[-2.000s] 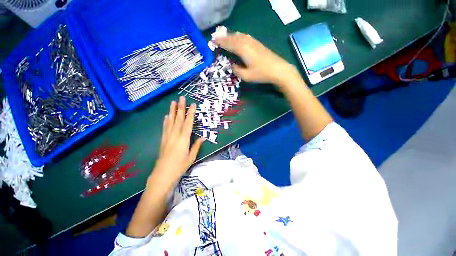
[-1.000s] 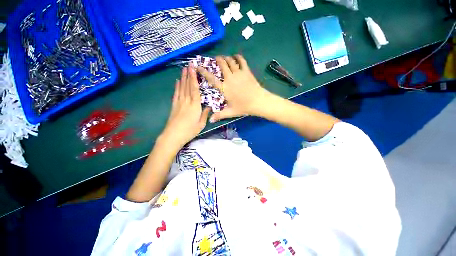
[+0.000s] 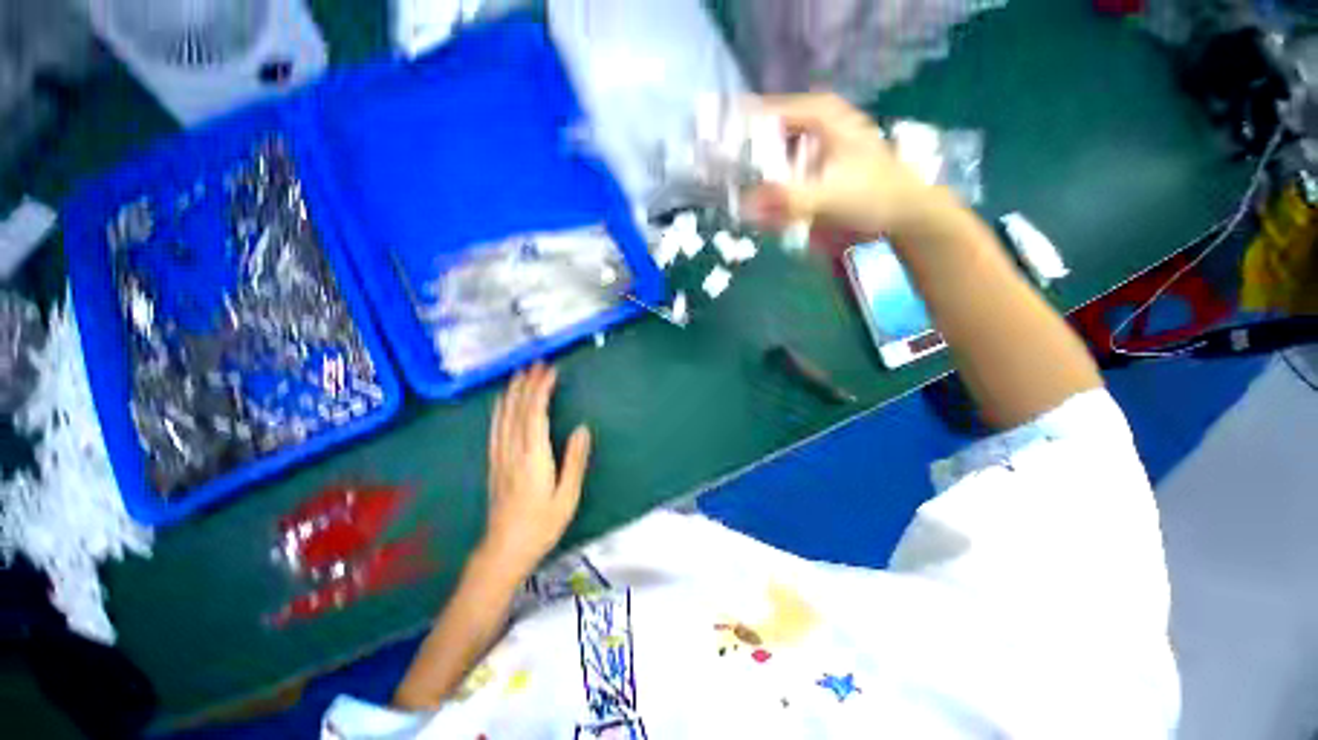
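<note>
My right hand (image 3: 846, 166) is raised at the upper middle, blurred, holding a bunch of assembled pieces (image 3: 752, 152) with white tabs. The bunch is over or in front of a whitish plastic bag (image 3: 643, 80); I cannot tell whether it is inside. My left hand (image 3: 532, 470) lies flat on the green table, fingers apart, with nothing in it, below the right blue tray. Several small white squares (image 3: 716, 281) lie right of that tray. A single thin rod (image 3: 646, 304) rests across the tray's corner.
The right blue tray (image 3: 477, 87) holds silver rods; the left blue tray (image 3: 98, 347) holds small dark metal parts. Red leads (image 3: 344, 529) lie near the front edge. A white strip pile (image 3: 65, 448) is at far left. A dark tool (image 3: 810, 375), scale (image 3: 893, 297) and white tube (image 3: 1034, 247) are right.
My right hand has gathered up the assembled pieces and lifted them away to the upper right. My left hand has let go of the pile and rests on the table. The camera view has shifted.
</note>
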